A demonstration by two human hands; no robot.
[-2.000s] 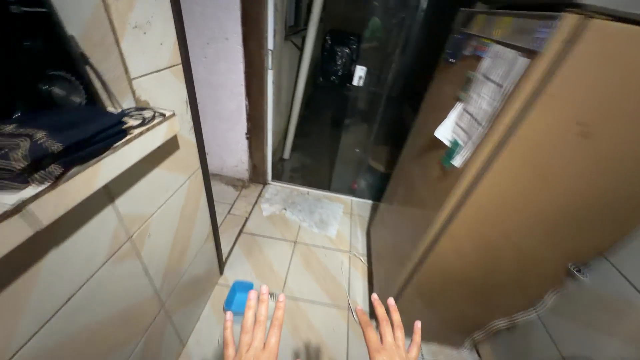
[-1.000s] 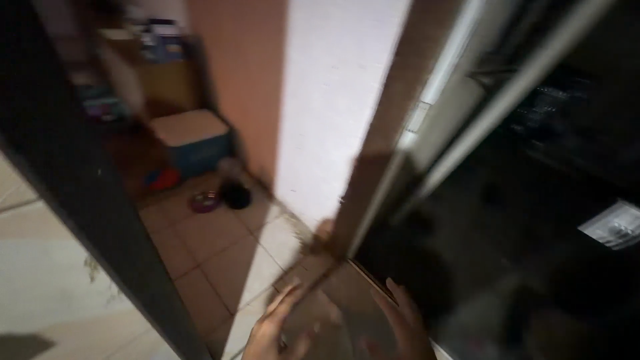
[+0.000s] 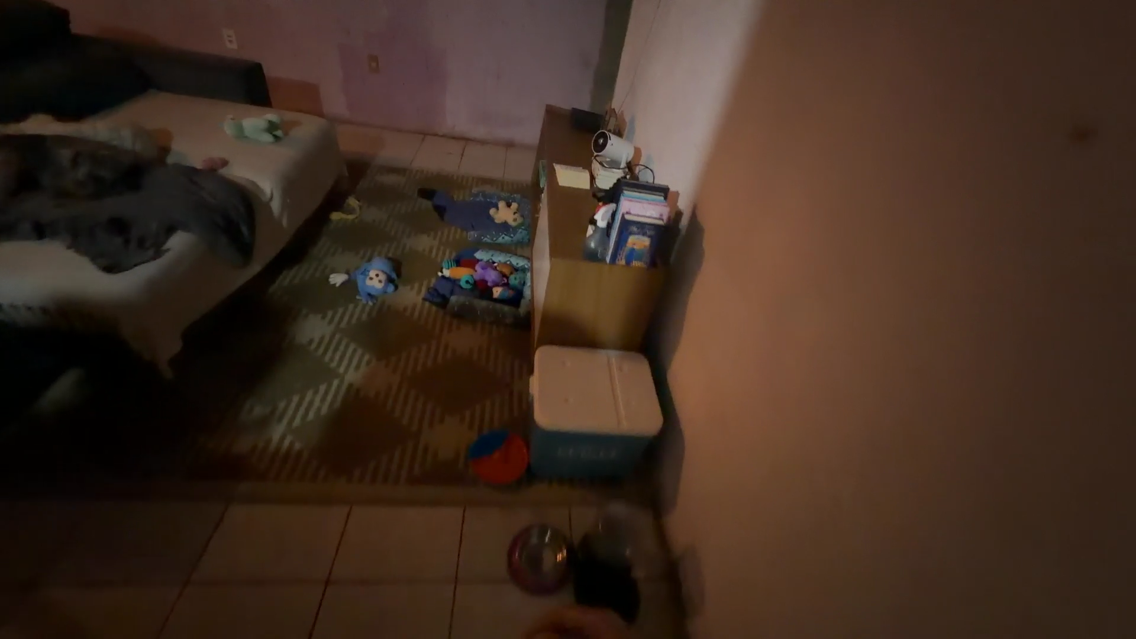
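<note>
Neither my left hand nor my right hand can be made out. A small blurred orange-brown shape [image 3: 579, 623] shows at the bottom edge, and I cannot tell what it is. Just above it on the tiles are a metal bowl with a reddish rim [image 3: 540, 559] and a dark object [image 3: 607, 586]. Behind them stands a cooler box [image 3: 593, 453] with a pale lid, and a red and blue round container [image 3: 499, 458] sits at its left. A wooden cabinet [image 3: 596, 306] beyond the cooler bears books [image 3: 637, 232] and a white projector-like device [image 3: 612, 149].
A patterned rug [image 3: 373, 382] holds a blue plush toy [image 3: 376, 278] and an open bag of toys [image 3: 486, 277]. On the left, a bed or sofa [image 3: 293, 160] carries a pale cover and dark cloth [image 3: 177, 213]. A wall [image 3: 887, 355] fills the right side.
The view has swung from the glass door into the room with the rug. Both hands, seen low in the earlier frames, are no longer distinguishable.
</note>
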